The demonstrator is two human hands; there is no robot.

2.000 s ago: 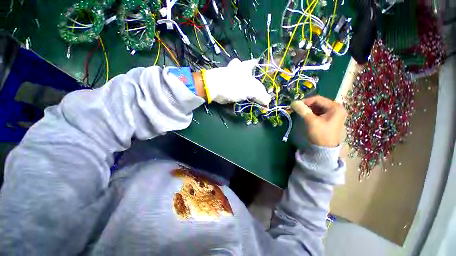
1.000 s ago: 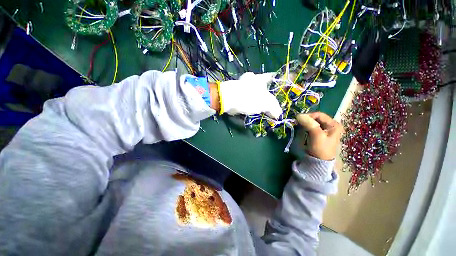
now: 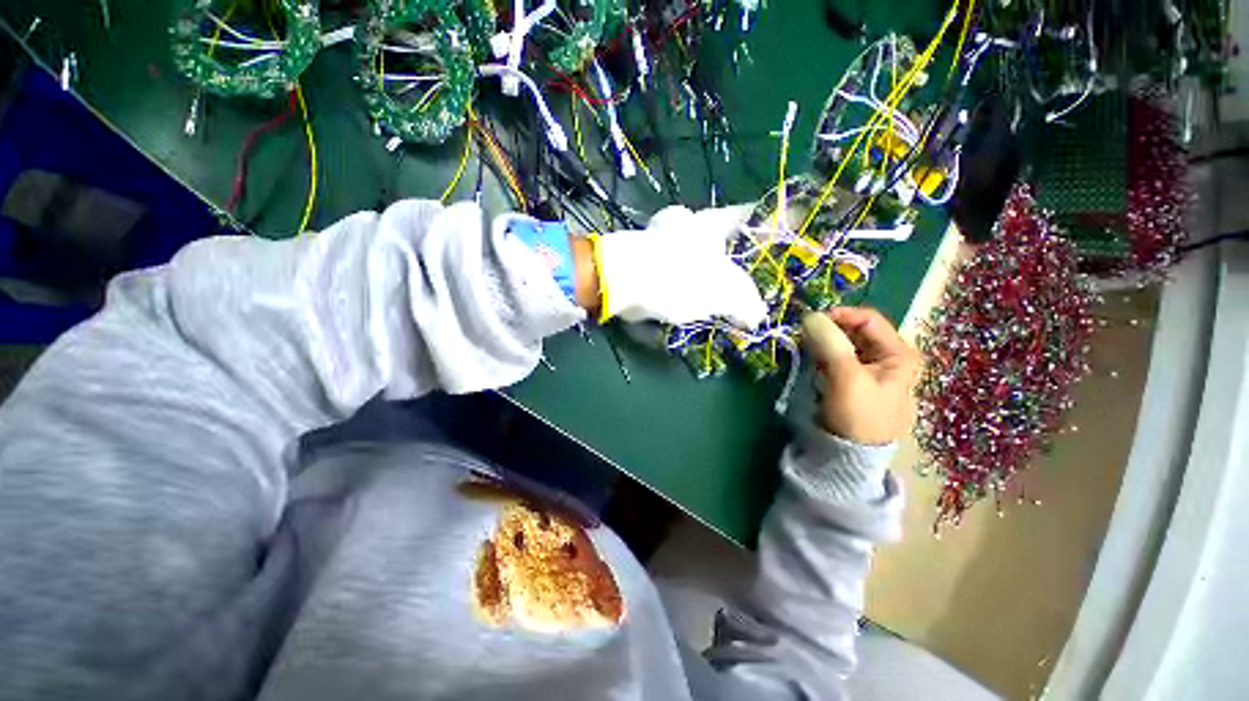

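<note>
My left hand (image 3: 685,273), in a white glove with a yellow cuff, holds a green ring unit (image 3: 747,352) with white and yellow wires near the mat's front edge. Its fingertips are partly hidden by the unit and wires. My right hand (image 3: 859,370) is mostly bare, with a pale cover on a finger. Its thumb and fingers are pinched together at the unit's right side; what lies between them is too small to tell. A thick white lead (image 3: 790,377) hangs from the unit beside it.
More ring units (image 3: 249,69) with trailing leads lie at the back left of the green mat (image 3: 644,438), and another (image 3: 877,117) behind my hands. Red parts (image 3: 1007,356) are piled on the tan board (image 3: 959,589) at right. A green mesh basket (image 3: 1089,185) and a dark object (image 3: 986,171) stand behind.
The view has shifted a little. My right hand stays pinched close to the unit and has moved slightly in against it. My left hand keeps its hold.
</note>
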